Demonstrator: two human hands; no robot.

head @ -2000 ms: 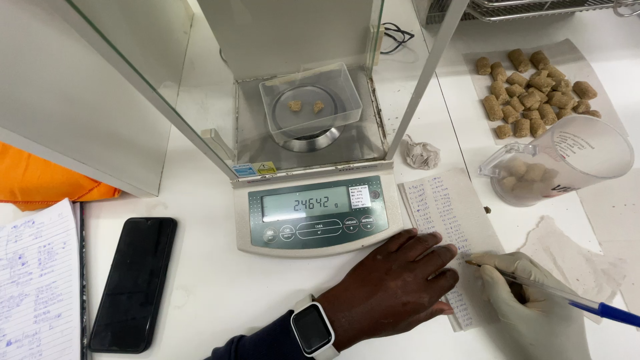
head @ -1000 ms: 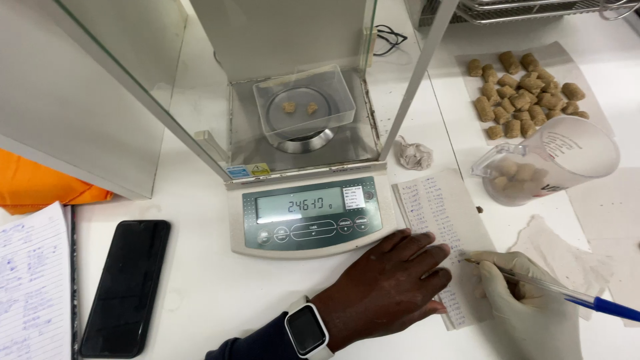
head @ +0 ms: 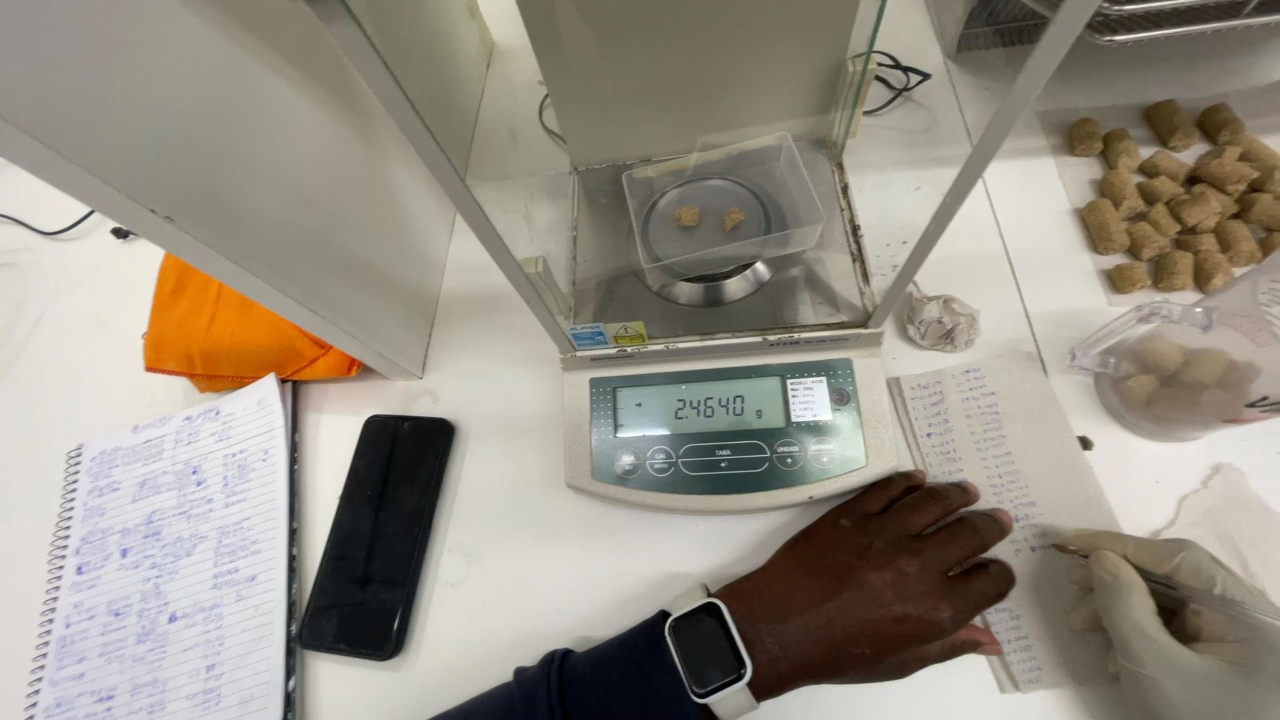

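My left hand (head: 880, 590), bare and with a white smartwatch (head: 708, 650) at the wrist, rests with fingers spread on the left edge of a paper sheet (head: 960, 430) filled with handwritten figures. In my gloved right hand (head: 1160, 610) is a pen (head: 1150, 578), its tip on or just above the sheet. Beyond my left hand stands an analytical balance (head: 725, 430) with a lit display. Inside its glass chamber, a clear plastic tray (head: 795, 215) sits on the round pan, holding two small tan pieces (head: 687, 216).
Brown cylindrical pellets (head: 1195, 210) lie on paper at the right, behind a clear plastic jug (head: 1160, 410) holding round pieces. Crumpled paper (head: 940, 318) is beside the balance. At the left are a black phone (head: 378, 535), a spiral notebook (head: 165, 550) and an orange cloth (head: 235, 325).
The balance's reading has shifted slightly in its last digits. Both hands stay at the paper, the pen still in my right hand. The view has moved closer.
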